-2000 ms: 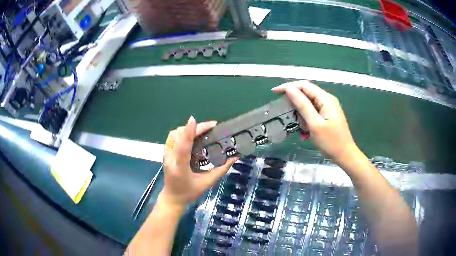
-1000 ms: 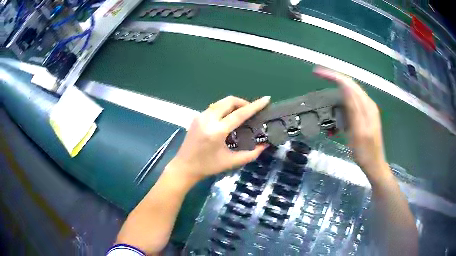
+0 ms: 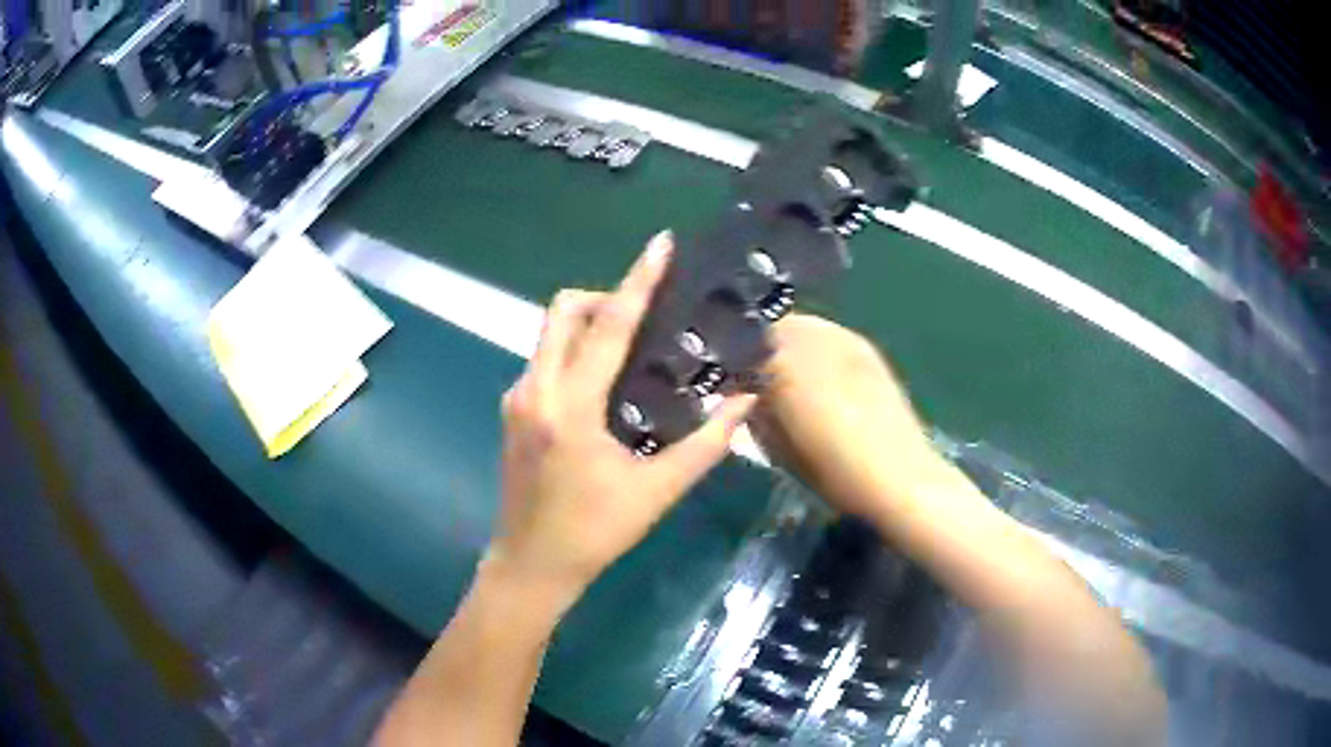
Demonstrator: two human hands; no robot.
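A dark grey carrier fixture [image 3: 723, 292] with several pockets is held up over the green belt, tilted, its far end pointing up and right. Round components [image 3: 775, 301] with silver parts show in its pockets. My left hand [image 3: 584, 423] grips the fixture's near end between thumb and fingers. My right hand [image 3: 818, 380] is behind the fixture's right edge; its fingers are hidden, so its grip cannot be told. The clear blister tray [image 3: 788, 657] with dark filled slots lies at the bottom, partly under my right forearm.
Another fixture [image 3: 555, 134] lies on the belt near the station machine [image 3: 380, 132]. A white sheet over a yellow one [image 3: 299, 343] lies at left. A blurred red bin [image 3: 1280, 216] and clear trays are at far right. A metal post [image 3: 942, 66] stands at the back.
The fixture has turned from nearly level to steeply tilted. My right hand has moved from its right end to behind its lower part. The view has shifted, and the tweezers no longer show.
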